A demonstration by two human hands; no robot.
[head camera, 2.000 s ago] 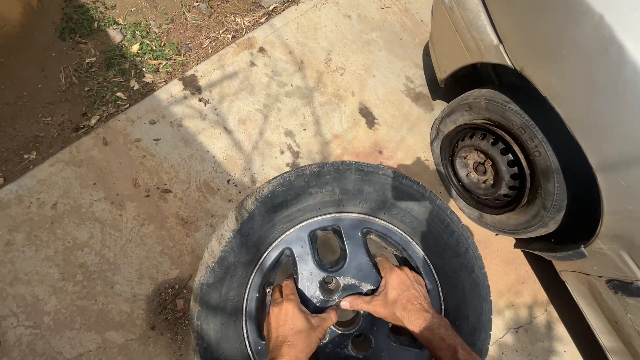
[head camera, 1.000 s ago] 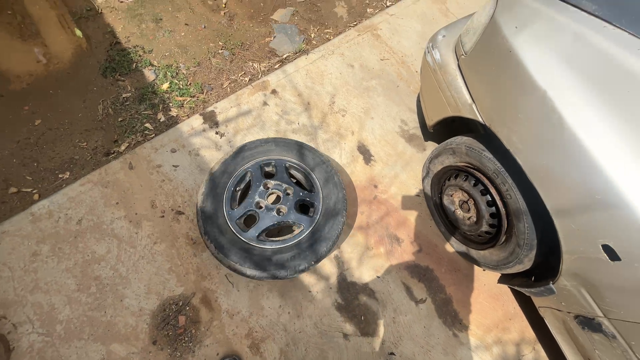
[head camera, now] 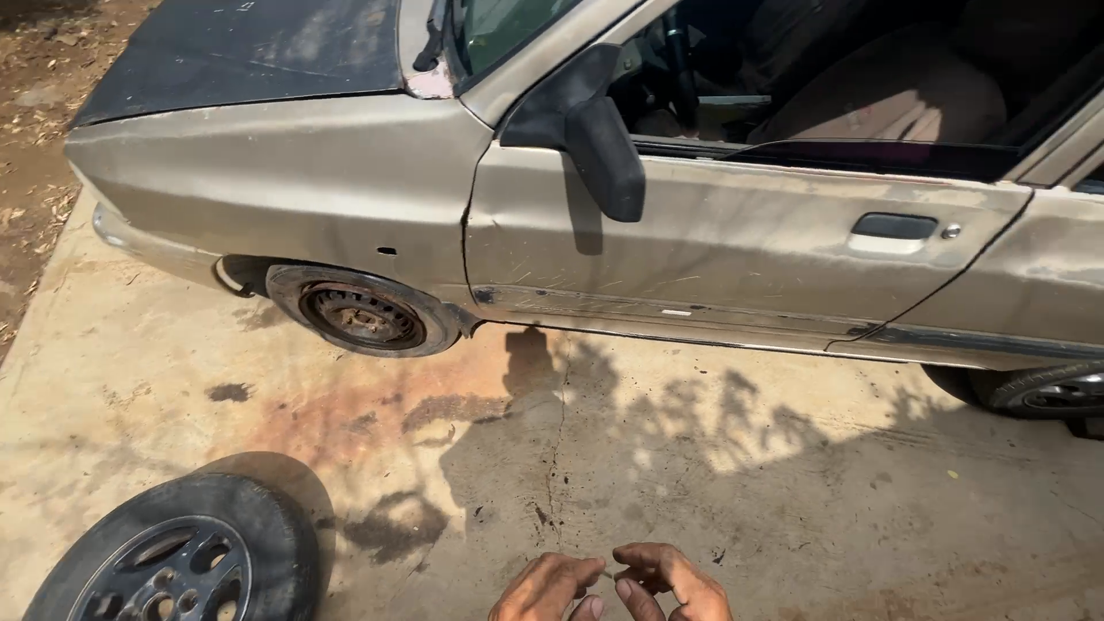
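My left hand (head camera: 552, 588) and my right hand (head camera: 660, 585) are close together at the bottom centre, fingers curled and somewhat apart, the fingertips nearly meeting. I can make out no held object in either; a tiny speck between the fingertips is too small to name. To their left, a loose car wheel with a dark alloy rim (head camera: 231, 565) lies flat on the concrete, partly cut off by the frame. Beyond is the car's front wheel (head camera: 362, 312), a tyre on a rusty steel rim, under the beige fender (head camera: 302, 185).
The beige car's front door (head camera: 733, 250) and black side mirror (head camera: 608, 159) are across the view. A rear wheel (head camera: 1065, 390) shows at the right edge. Stained, cracked concrete (head camera: 776, 500) lies beside the car, with leaf-strewn soil (head camera: 30, 172) at the far left.
Two seconds ago both hands were on the loose wheel's rim; now they are off it and near each other. The view has swung right along the car.
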